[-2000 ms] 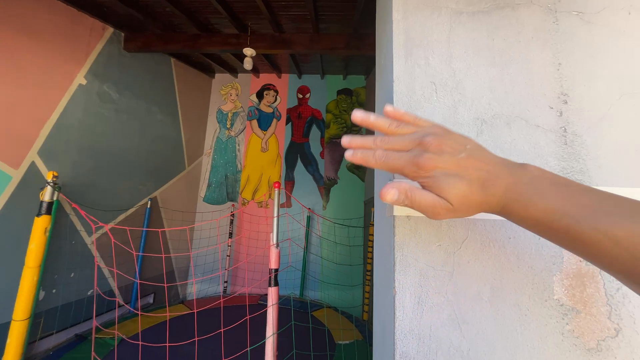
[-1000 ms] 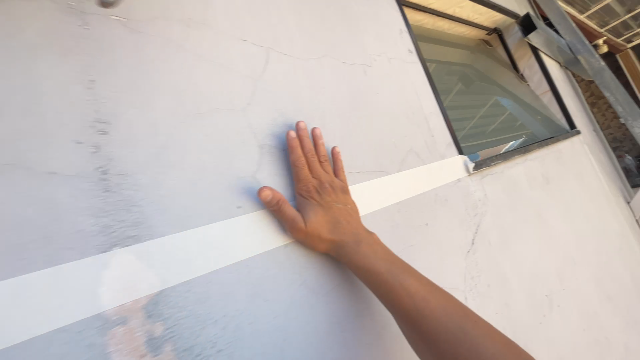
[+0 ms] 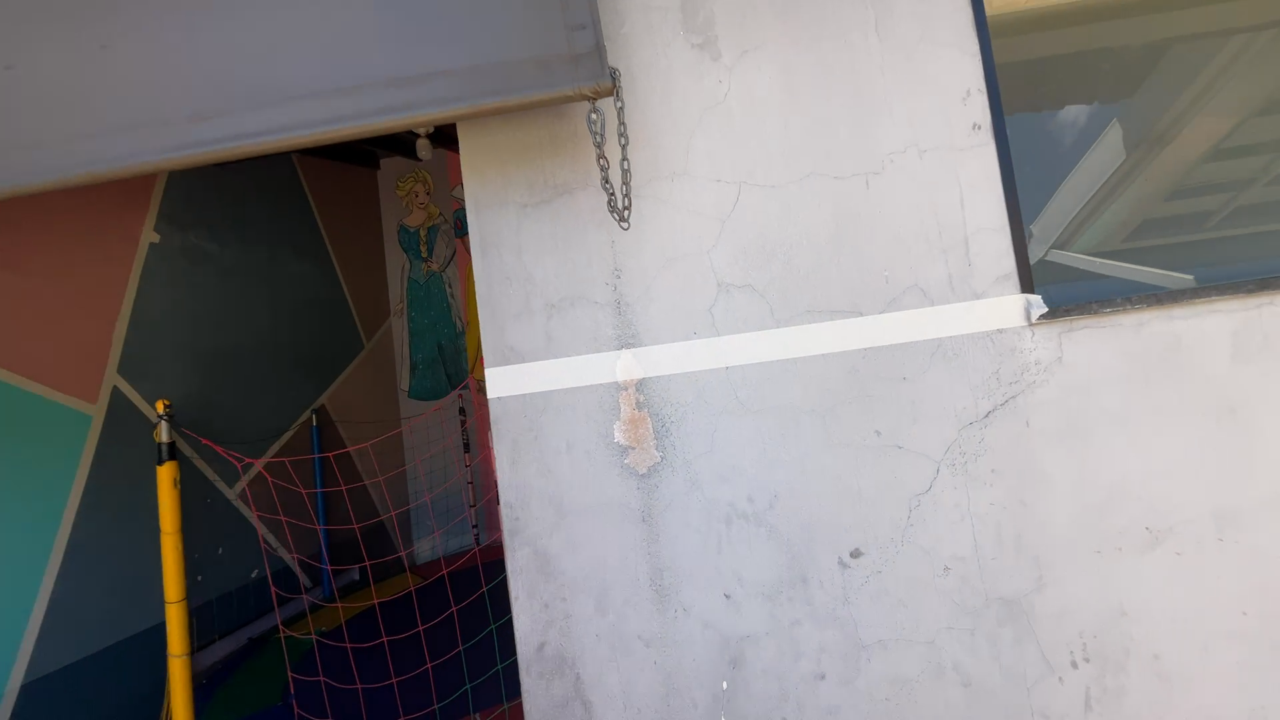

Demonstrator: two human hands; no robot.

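Note:
Neither my left hand nor my right hand shows in the head view now. A strip of white masking tape (image 3: 800, 343) runs across the cracked, light grey wall (image 3: 800, 560), from the wall's left edge to the lower corner of a dark-framed window (image 3: 1150, 160). Its right end is crumpled and lifts a little at the window frame. Under the tape, at left, lies a patch of peeled paint (image 3: 637, 428), partly covered by the strip.
A grey awning (image 3: 300, 70) with a hanging metal chain (image 3: 622, 170) spans the upper left. Below it an opening shows a trampoline with red netting (image 3: 370, 520), a yellow padded pole (image 3: 173, 580) and a painted mural figure (image 3: 428, 290).
The hand that lay flat on the wall over the tape one second ago has left the view. The view has swung back to the left, with the awning and chain now in it.

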